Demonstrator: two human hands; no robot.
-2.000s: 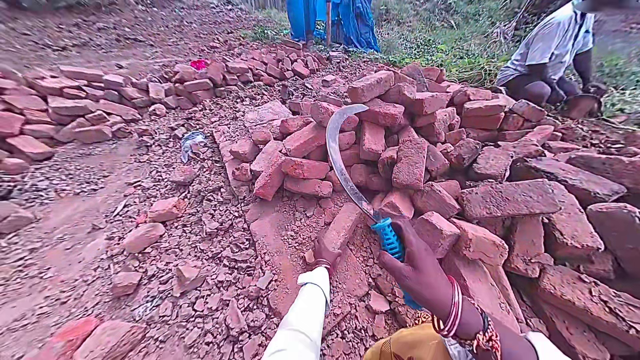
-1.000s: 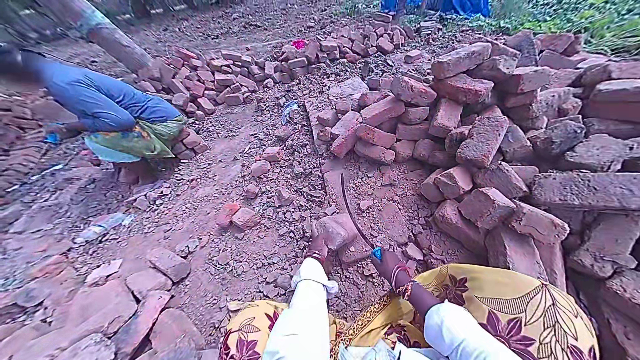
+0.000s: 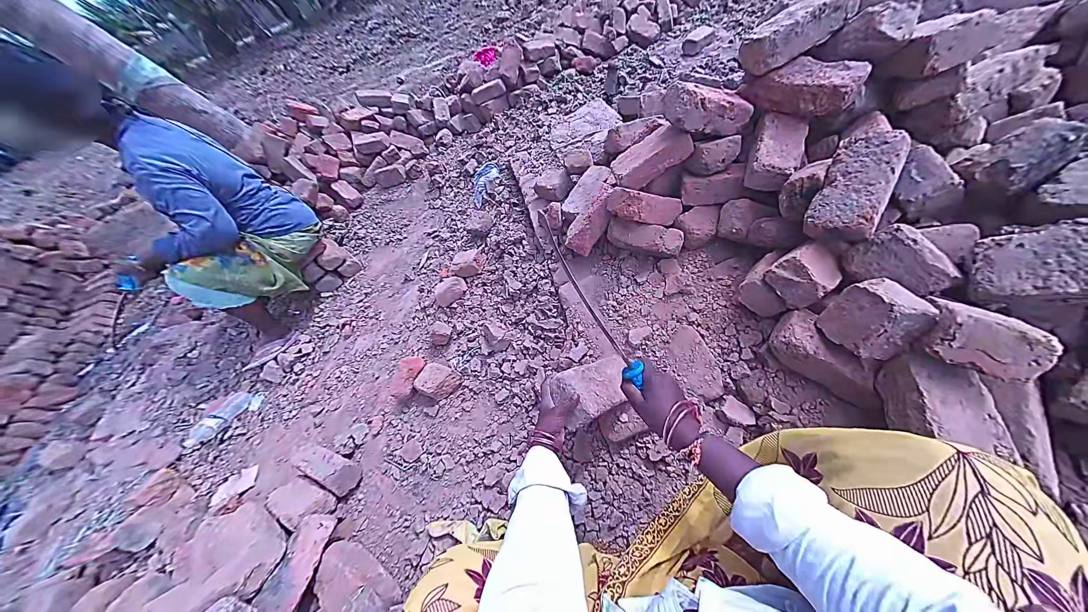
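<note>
My right hand (image 3: 656, 399) is closed around the blue handle of a sickle (image 3: 586, 299), whose thin dark blade points up and away to the left. My left hand (image 3: 554, 415) holds the left end of a reddish brick (image 3: 591, 389) low over the ground, in front of my knees. The sickle's handle is just to the right of that brick. Another brick (image 3: 622, 423) lies partly under it and is partly hidden.
A big heap of bricks (image 3: 858, 183) rises on the right. At the left a person in a blue shirt (image 3: 212, 191) crouches beside stacked bricks (image 3: 51, 331). A low brick row (image 3: 382, 127) runs behind. A plastic bottle (image 3: 223, 416) and broken slabs (image 3: 229, 552) lie lower left.
The view has swung left, bringing the crouching person into sight. The sickle, raised with its broad curve showing two seconds ago, is now lower and seen nearly edge-on.
</note>
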